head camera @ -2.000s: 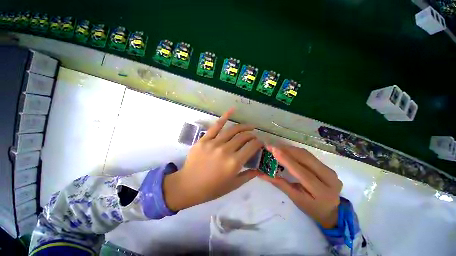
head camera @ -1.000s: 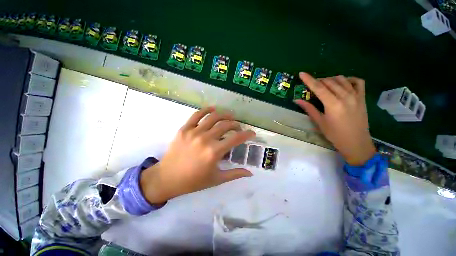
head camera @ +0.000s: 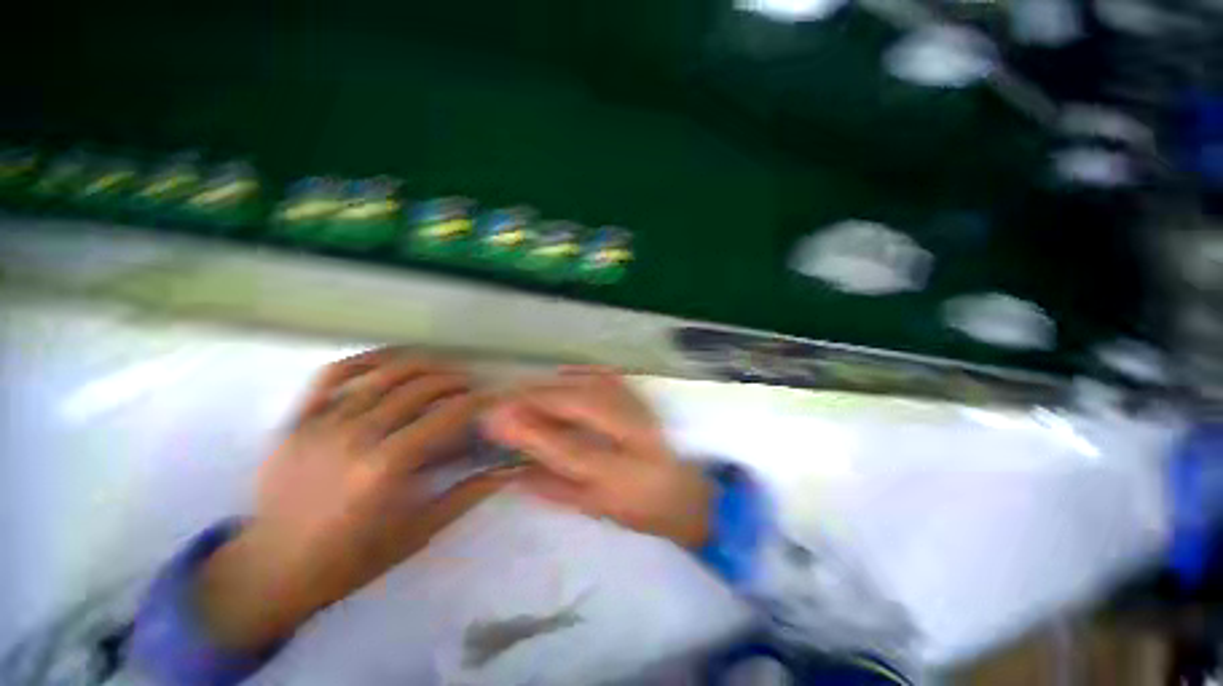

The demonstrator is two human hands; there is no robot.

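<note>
The frame is blurred by motion. My left hand (head camera: 362,469) lies over the white bench (head camera: 858,469), fingers bent towards my right hand. My right hand (head camera: 590,449), with a blue band at the wrist, meets it fingertip to fingertip. A small dark patch shows between the fingers; what it is, and whether either hand grips it, cannot be told. The white housings are hidden by the hands or lost in blur. A row of green circuit boards (head camera: 443,228) with yellow and blue parts lies along the near edge of the dark green belt (head camera: 644,121).
Blurred white blocks (head camera: 861,257) stand on the right part of the belt, with another white block (head camera: 999,322) nearer its edge. A pale rail (head camera: 335,295) runs between belt and bench. A blurred blue shape (head camera: 1196,489) is at the right edge.
The view has swung to the right and blurred. My right hand has left the board row on the belt and come back beside my left hand over the bench.
</note>
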